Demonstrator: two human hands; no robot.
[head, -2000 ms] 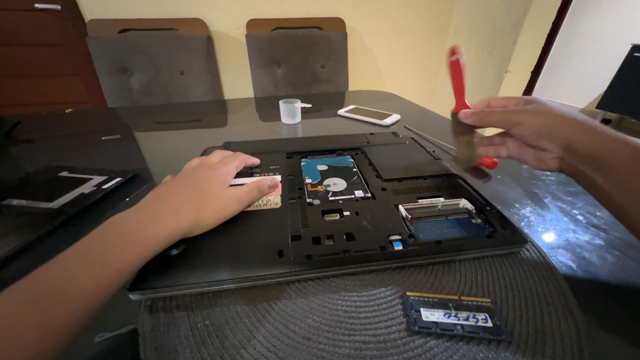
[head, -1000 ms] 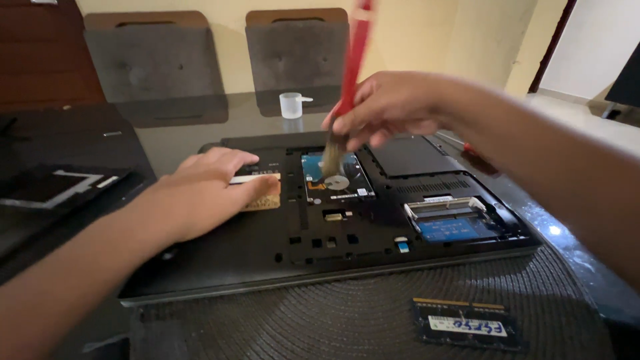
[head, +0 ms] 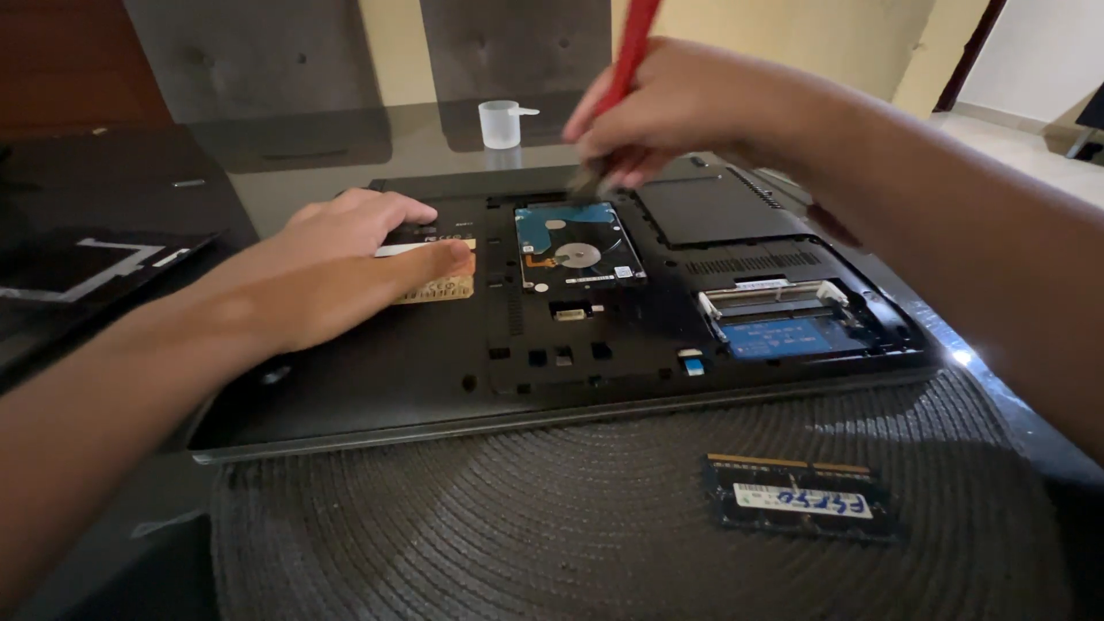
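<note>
A black laptop (head: pixel 362 379) lies upside down with its underside bays uncovered. My left hand (head: pixel 345 267) rests flat on its left part, fingers apart, partly over a gold label (head: pixel 444 289). My right hand (head: pixel 642 121) grips a red-handled brush (head: pixel 631 56); its blurred bristles are at the far edge of the hard drive (head: pixel 580 250). Whether they touch the drive cannot be told. Right of the drive, the memory slot (head: pixel 772 297) shows no module in it. A RAM module (head: pixel 798 500) with a written-on label lies on the round woven placemat (head: pixel 517 535).
A small translucent measuring scoop (head: pixel 501 125) stands on the glossy dark table (head: pixel 345 159) behind the laptop. A dark panel (head: pixel 86 267) with pale strips lies at the left. Two padded chairs (head: pixel 259 60) are beyond the table.
My right hand came from the right side over to the hard drive with the brush, then moved to the drive's far edge. My left hand stays on the laptop. The view has moved closer.
</note>
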